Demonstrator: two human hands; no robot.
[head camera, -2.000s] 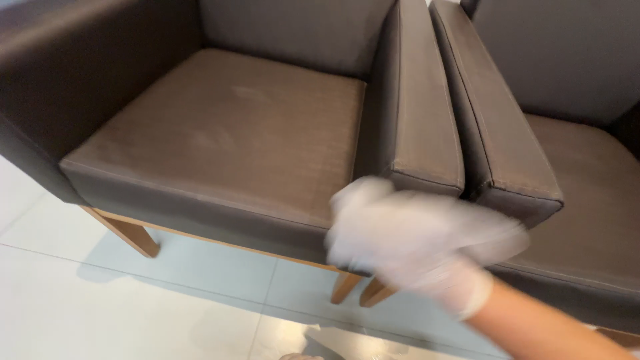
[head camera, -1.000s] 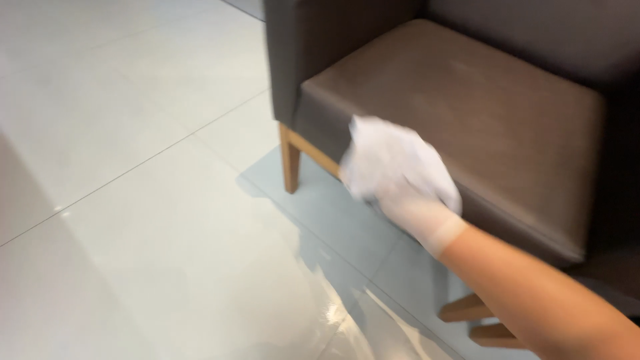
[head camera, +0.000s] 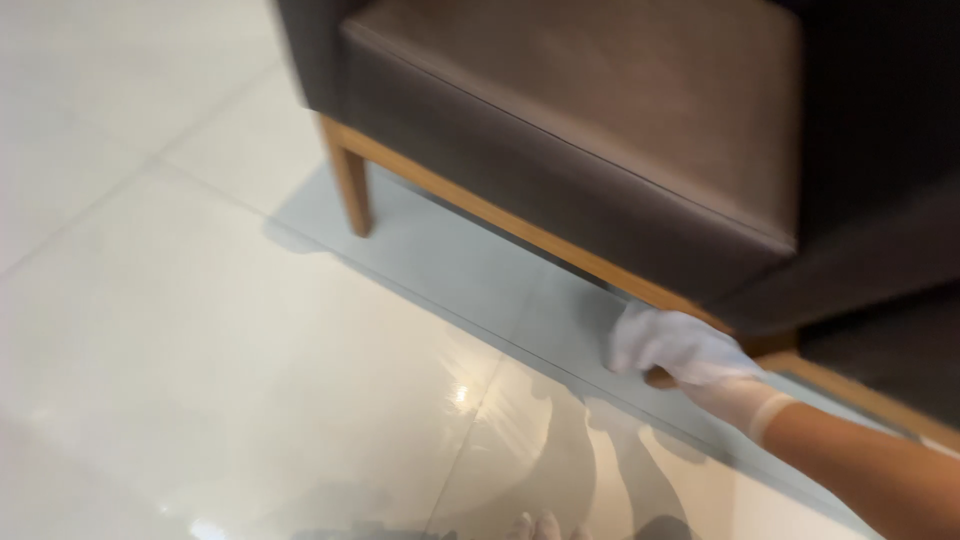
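My right hand (head camera: 724, 386), in a thin pale glove with its cuff at the wrist, reaches in from the lower right. It is closed around a white cloth (head camera: 664, 341), blurred by motion. Cloth and hand are at the front wooden leg (head camera: 660, 377) of a brown upholstered armchair, just below its wooden rail (head camera: 480, 214); whether the cloth touches the leg or the rail cannot be told. Above the hand are the chair's dark front panel and brown seat (head camera: 600, 82). My left hand is out of view.
The chair's other front leg (head camera: 354, 191) stands on the pale tiled floor (head camera: 187, 337). A second dark chair (head camera: 885, 352) adjoins at the right. Shadows and bright reflections lie on the tiles. What look like toes (head camera: 546, 526) show at the bottom edge.
My right hand with the cloth has moved from the front of the seat down to the leg and rail at the chair's right end. The view has shifted strongly toward the floor.
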